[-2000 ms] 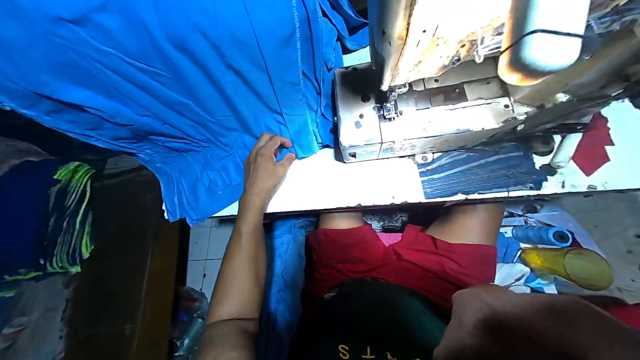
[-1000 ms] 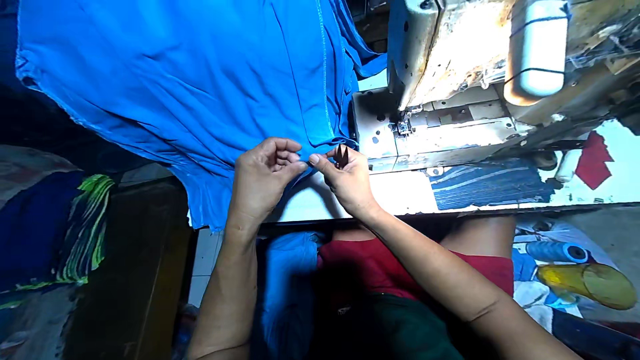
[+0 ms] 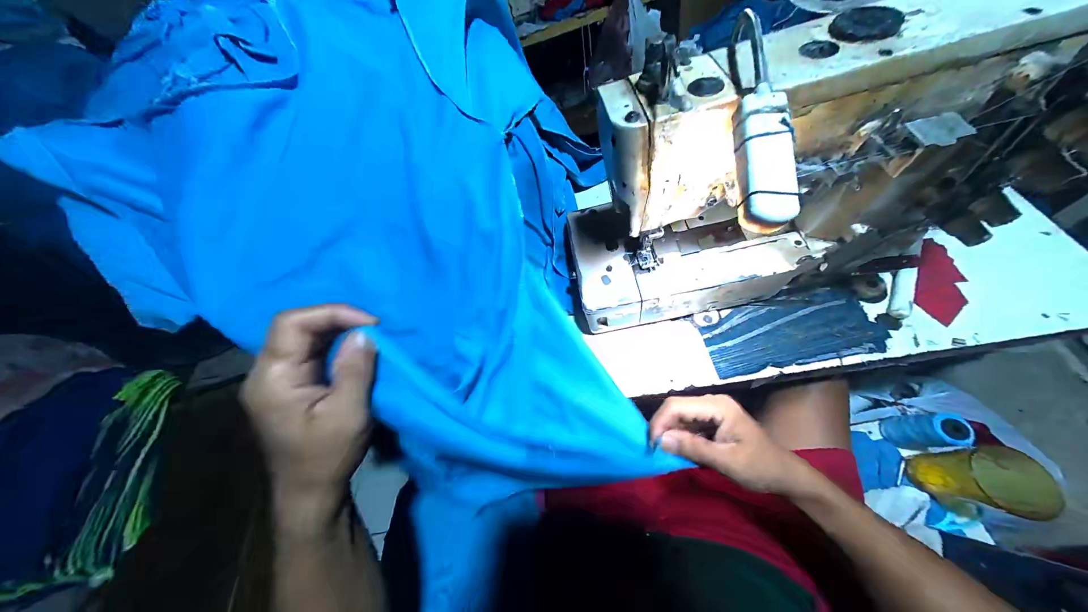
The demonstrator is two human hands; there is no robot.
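A large blue garment [image 3: 340, 204] with a collar spreads over the left of the table and hangs down toward my lap. My left hand [image 3: 319, 391] pinches its edge between thumb and fingers. Between thumb and fingertips, my right hand [image 3: 710, 433] holds a corner of the same cloth, above my red shorts, so the fabric is stretched between the two hands. Right of the garment stands a worn white sewing machine [image 3: 671, 161], its presser foot [image 3: 646, 253] over the metal bed. No tool shows in the right hand.
A dark striped fabric piece [image 3: 790, 331] and a red scrap [image 3: 939, 280] lie on the white tabletop [image 3: 1028, 280]. Below right are a blue thread cone [image 3: 926, 431] and a yellow translucent container [image 3: 986, 482]. Dark cloth with green fringe [image 3: 127, 467] hangs at the left.
The hands, close together at the table edge a second ago, are now far apart, with the cloth drawn over my lap. Dark snips seen in my right hand then no longer show. The view has shifted upward.
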